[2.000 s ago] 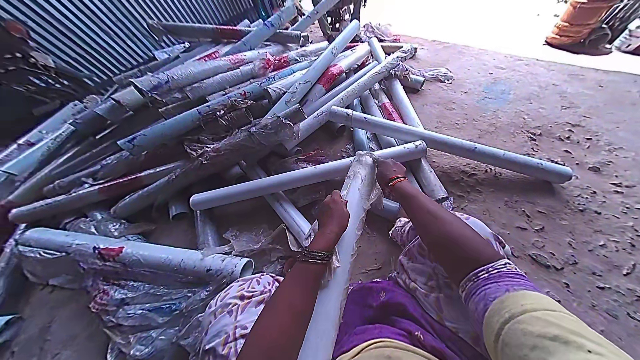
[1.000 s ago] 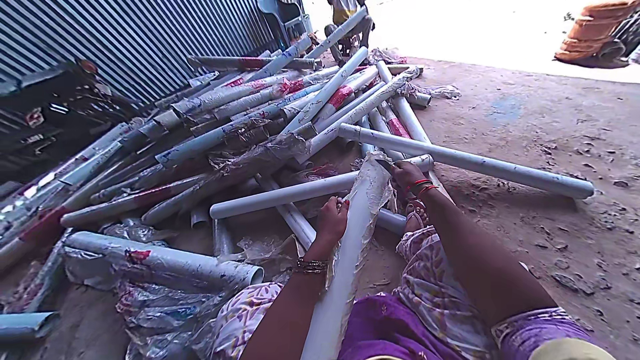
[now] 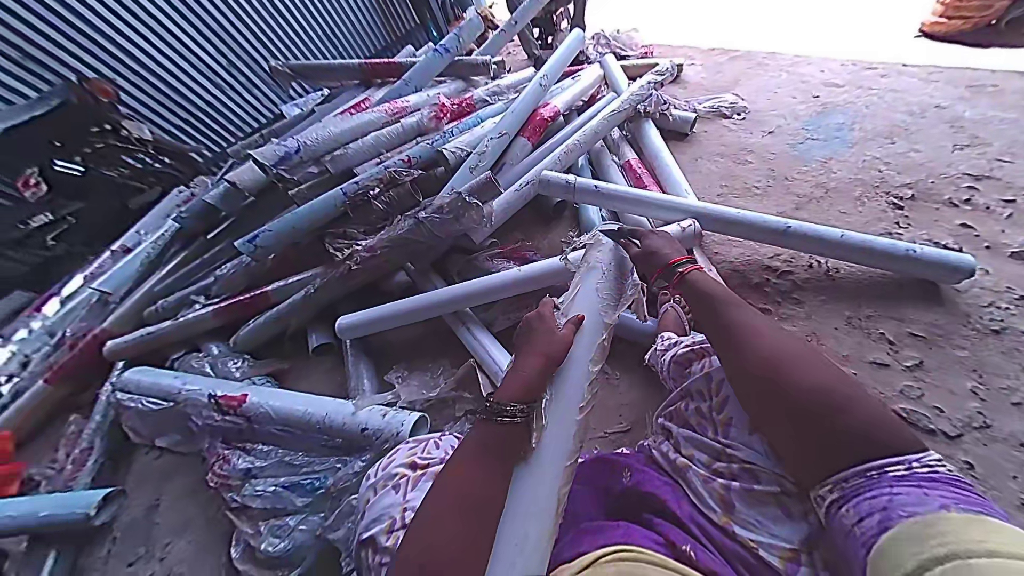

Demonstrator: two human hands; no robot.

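A white plastic pipe slants up from my lap, with torn clear plastic wrap around its far end. My left hand grips the wrap and pipe along the left side, below that end. At the far end, my right hand has its fingers on the pipe's rim; whether they pinch the wrap or a small tool is not clear. Just beyond, a bare white pipe lies crosswise, passing behind the held one.
A large heap of wrapped pipes spreads ahead and left, before a corrugated metal wall. One long pipe juts right over rough ground. Crumpled plastic film and a thick pipe lie at my left. A dark motorcycle-like object stands far left.
My right hand has moved a little at the pipe's far end, and its fingers now lie over the rim. My left hand stays on the pipe's side. The view has shifted slightly.
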